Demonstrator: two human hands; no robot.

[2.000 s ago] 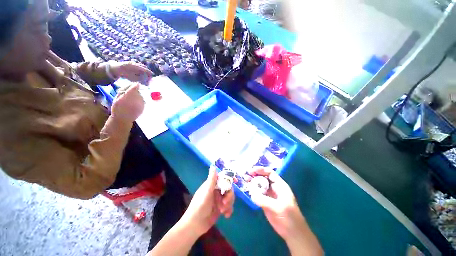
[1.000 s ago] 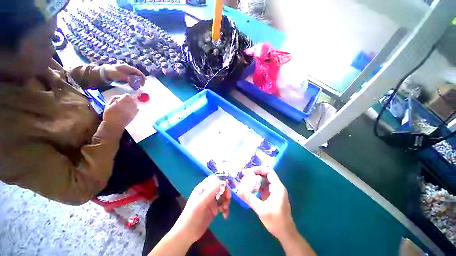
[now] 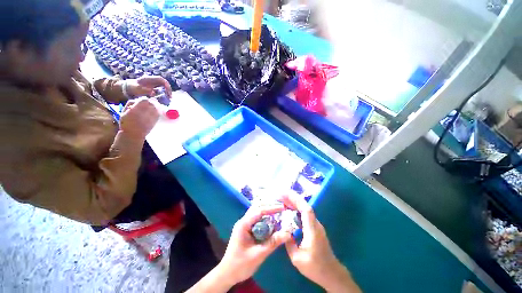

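My left hand (image 3: pixel 247 243) holds a grey, rounded figurine (image 3: pixel 263 229) in its fingers. My right hand (image 3: pixel 309 237) holds a whitish piece (image 3: pixel 289 221) with some purple beside it. The hands meet over the near edge of a blue plastic tray (image 3: pixel 194 150), and the two pieces are close together; whether they touch is not clear. A white paper liner (image 3: pixel 246 157) lies in the tray. Small purple-and-white pieces (image 3: pixel 309 173) lie at its near and right end.
At left a seated person in a brown jacket (image 3: pixel 63 154) holds a small grey piece over a white sheet (image 3: pixel 182 137) with a red disc (image 3: pixel 172 114). Beyond stand rows of figurines (image 3: pixel 154 51), a black bag (image 3: pixel 252 86) and a pink bag (image 3: pixel 311 86) in another tray. A pale frame (image 3: pixel 423 109) rises right.
My hands have come together, and the held pieces are now side by side. The grey figurine in my left hand shows more fully. The view has shifted slightly.
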